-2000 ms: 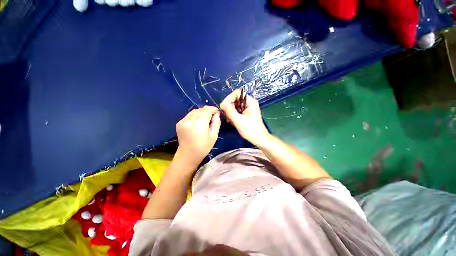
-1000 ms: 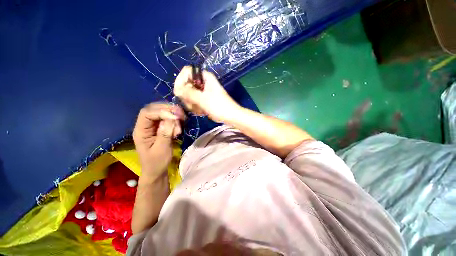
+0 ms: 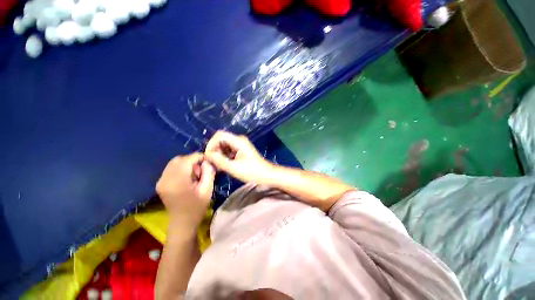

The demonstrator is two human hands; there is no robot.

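My left hand (image 3: pixel 186 183) and my right hand (image 3: pixel 236 157) meet at the fingertips over the near edge of the blue table (image 3: pixel 88 123). Both have curled, pinched fingers. A small dark tool, which looks like thread snips (image 3: pixel 227 150), sits in my right palm, partly hidden by the fingers. Fine pale thread (image 3: pixel 224 186) shows just below the hands. What is between the fingertips is too small and blurred to tell. Loose thread scraps (image 3: pixel 170 122) lie on the table beyond the hands.
White pompoms (image 3: pixel 88 20) are heaped at the far left, red plush pieces (image 3: pixel 328 4) at the far edge. Shiny tape (image 3: pixel 281 82) covers the table edge. A yellow bag (image 3: pixel 88 258) with red plush pieces (image 3: pixel 132 266) is at lower left. A cardboard box (image 3: pixel 469 47) and pale sacks (image 3: pixel 469 222) are right.
The left hand's fingers, raised and apart from the right hand one second ago, now meet the right fingertips. The view has tilted up, showing the pompoms and far plush again.
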